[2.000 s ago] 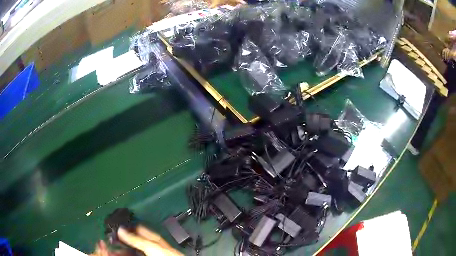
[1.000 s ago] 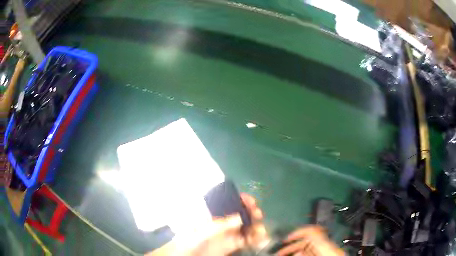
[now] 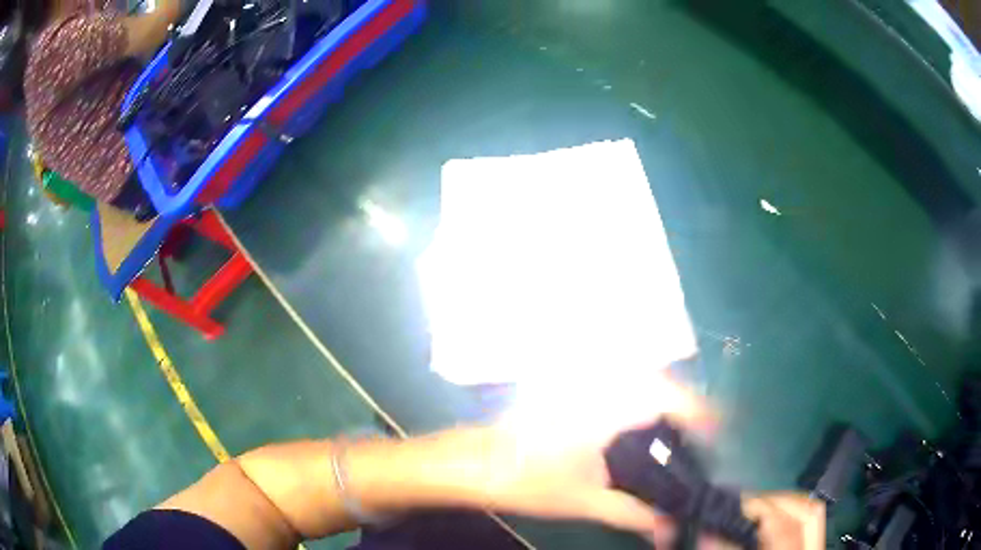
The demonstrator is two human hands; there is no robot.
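Note:
My left hand reaches in from the lower left, partly washed out by glare, and holds a black power adapter with a small white label and its bundled cord. My right hand is at the bottom edge, partly cut off and blurred, with its fingers on the cord bundle. A stack of white sheets lies just beyond my left hand, glaring. Whether a tie or bag is there cannot be told.
A blue basket of black adapters stands at upper left above a red stool, beside a person in a patterned sleeve. Loose adapters lie at lower right. The table edge runs diagonally left of the sheets.
The view has swung left, so the sheets and basket sit further right and the adapter pile mostly leaves the frame. Both hands have come together on the adapter and its cord.

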